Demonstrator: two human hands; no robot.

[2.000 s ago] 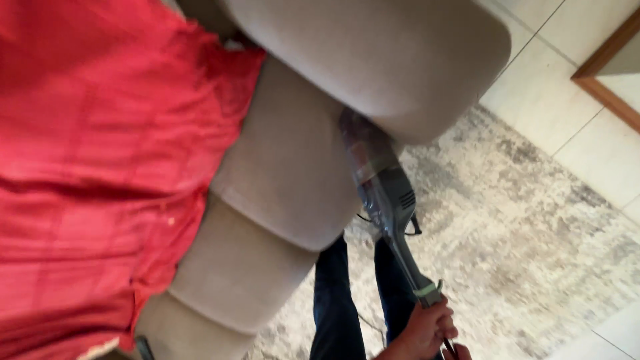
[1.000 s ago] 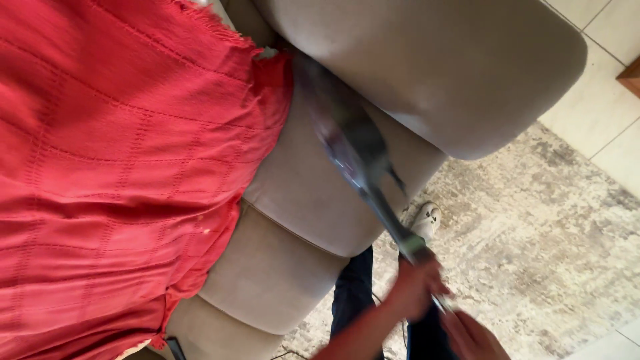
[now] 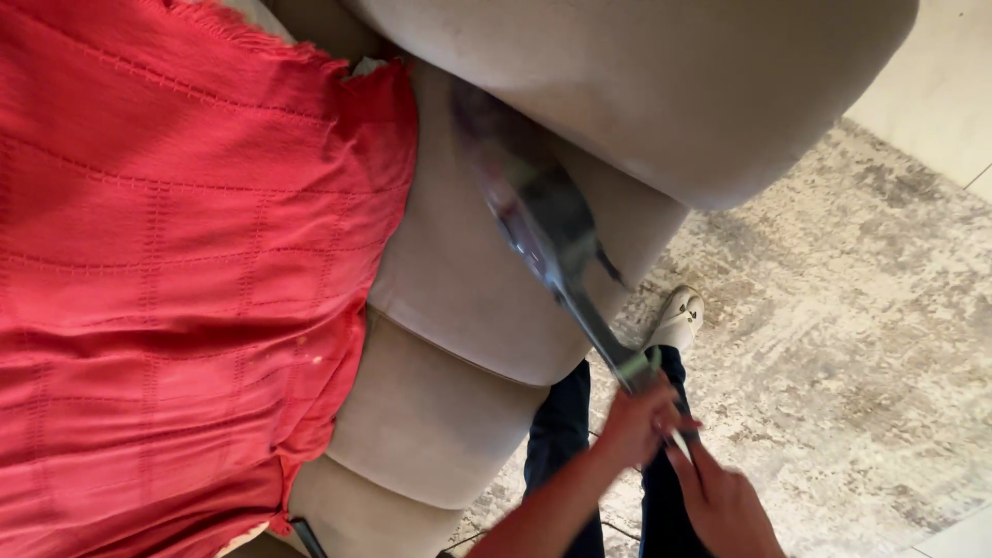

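A dark stick vacuum cleaner (image 3: 562, 213), blurred by motion, lies diagonally over the seat of a beige upholstered sofa (image 3: 480, 271). Its head end reaches the gap beside the sofa's big padded armrest (image 3: 659, 85). My left hand (image 3: 639, 422) grips the shaft just below the green-grey collar. Lower down and to the right, my right hand (image 3: 721, 492) is closed around the handle end. A red woven throw (image 3: 186, 232) with a frayed edge covers the sofa at left, beside the vacuum.
My legs in dark trousers (image 3: 558, 442) stand against the sofa's front edge, with one light shoe (image 3: 678, 318) on a mottled grey and cream rug (image 3: 821, 349). A thin cord runs over the rug near my feet. Pale floor tiles (image 3: 945, 101) border the rug.
The vacuum has moved from the seat's front part deeper in along the armrest, toward the red throw. Both hands now show more fully on its handle.
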